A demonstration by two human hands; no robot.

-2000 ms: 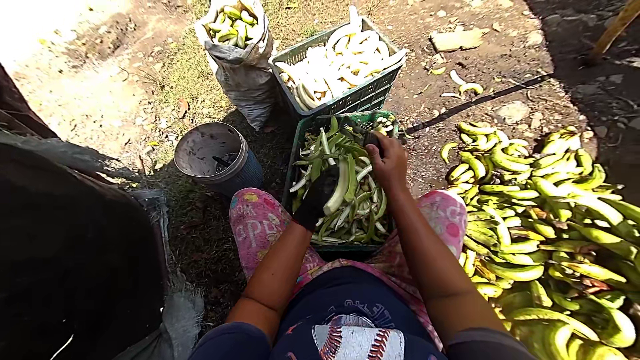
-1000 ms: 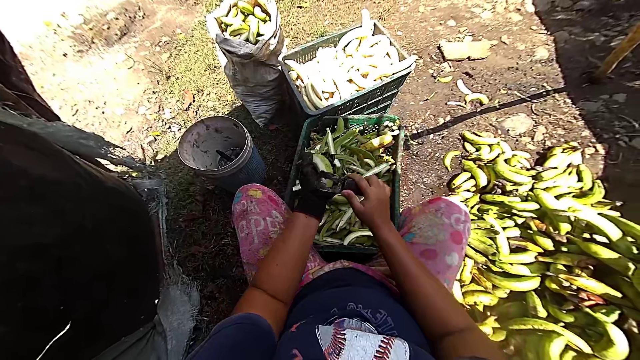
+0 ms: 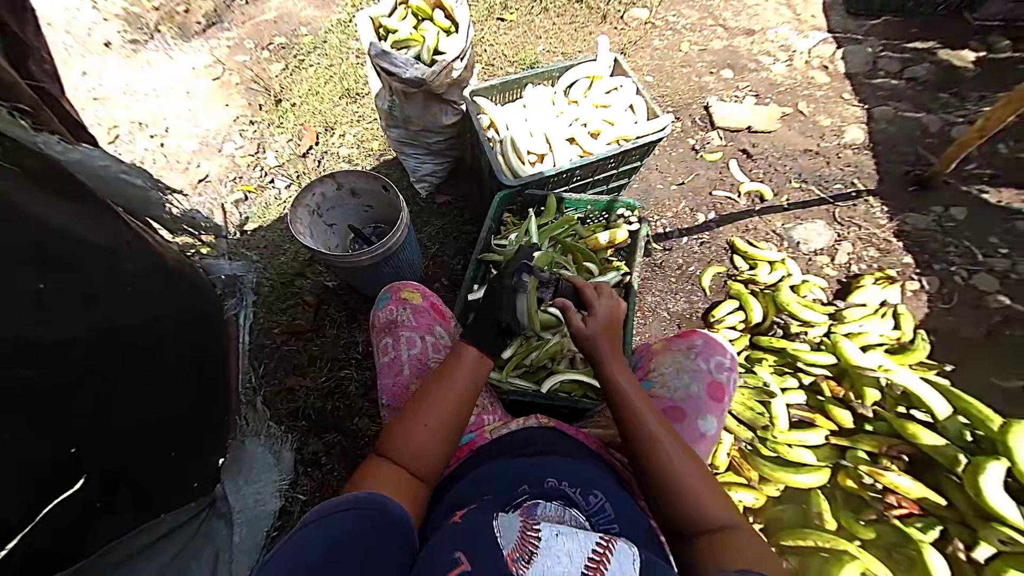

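Observation:
My left hand (image 3: pixel 506 304), in a dark glove, is closed around a green plantain (image 3: pixel 531 304) above a green plastic crate (image 3: pixel 638 268) of plantain peels (image 3: pixel 552 368). Beside it, my right hand (image 3: pixel 596 316) is bare, with its fingers curled around a dark object (image 3: pixel 566 290) against the plantain; what that object is cannot be made out. A second crate (image 3: pixel 620 164) stands just beyond, heaped with peeled plantains (image 3: pixel 560 120). To the right, a large pile of unpeeled plantains (image 3: pixel 832 400) lies on the ground.
A bucket (image 3: pixel 392 260) with a dark item inside stands left of the peel crate. Behind it is a woven sack (image 3: pixel 420 104) filled with plantain pieces. Dark sheeting (image 3: pixel 96 336) rises at the far left. A flat slab (image 3: pixel 746 116) and a few scraps lie on the dirt at the upper right.
Two seconds ago a pale length of plantain showed in my left hand; now a green one is there. Both hands have stayed over the peel crate.

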